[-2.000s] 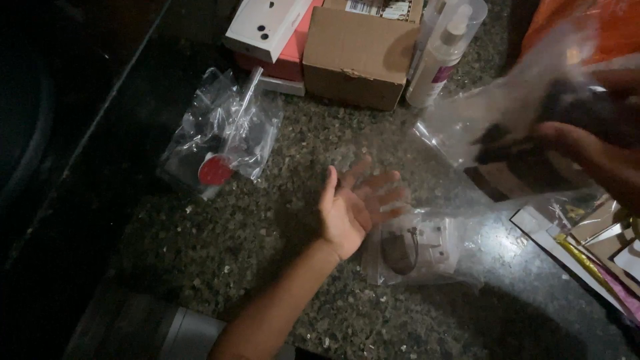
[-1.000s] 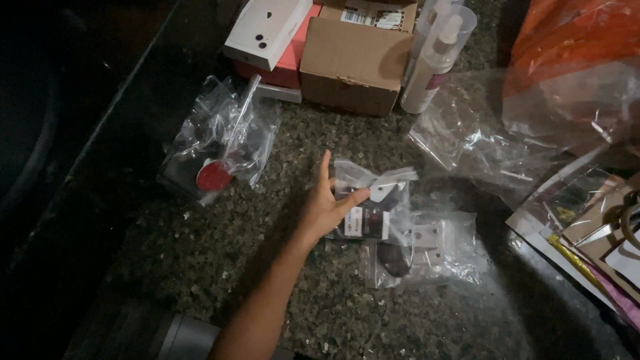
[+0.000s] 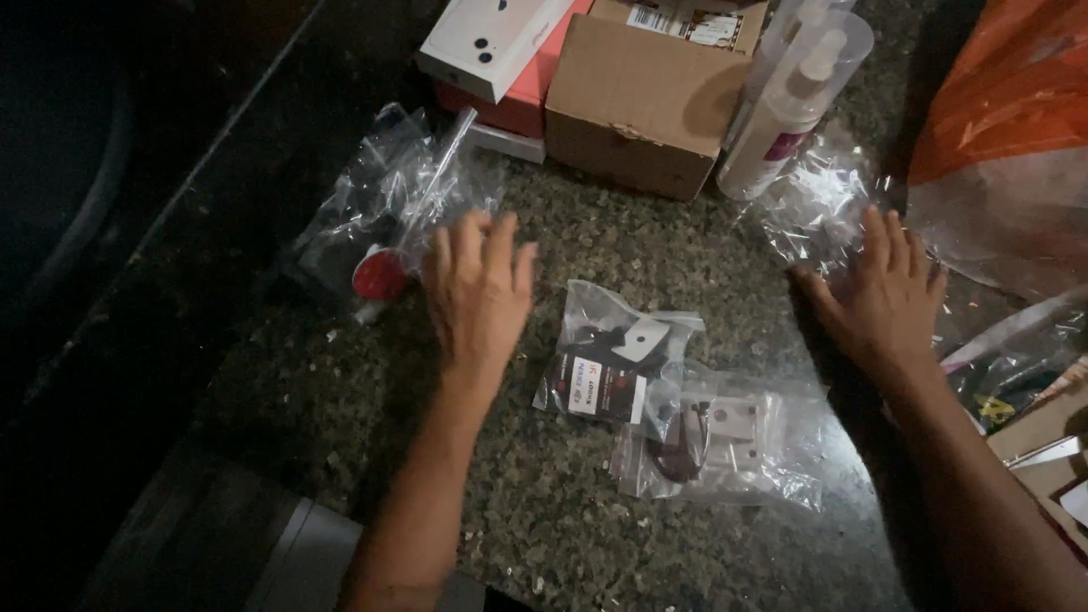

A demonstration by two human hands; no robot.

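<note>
My left hand (image 3: 480, 293), palm down with fingers apart and holding nothing, is just right of a red round item (image 3: 380, 274) and a crumpled clear plastic bag (image 3: 382, 195). On the right, my right hand (image 3: 884, 293) spreads its fingers at the edge of a crinkled clear plastic wrapper (image 3: 820, 200); whether it presses on it I cannot tell. Between the hands lies a clear zip bag (image 3: 608, 357) with dark parts and a printed card inside. It overlaps a second clear zip bag (image 3: 722, 442) holding a dark looped item and a pale plate.
At the back stand a white phone box (image 3: 484, 42) on a red box (image 3: 501, 106), an opened cardboard box (image 3: 642, 102) and a spray bottle (image 3: 778, 127). An orange plastic bag (image 3: 1011, 110) is at the right, above packaging and cardboard (image 3: 1045, 416) on the granite counter.
My left hand has moved left, away from the zip bags. My right hand, holding a clear bag two seconds ago, is now empty at the wrapper. The bag with the card lies where bare counter was.
</note>
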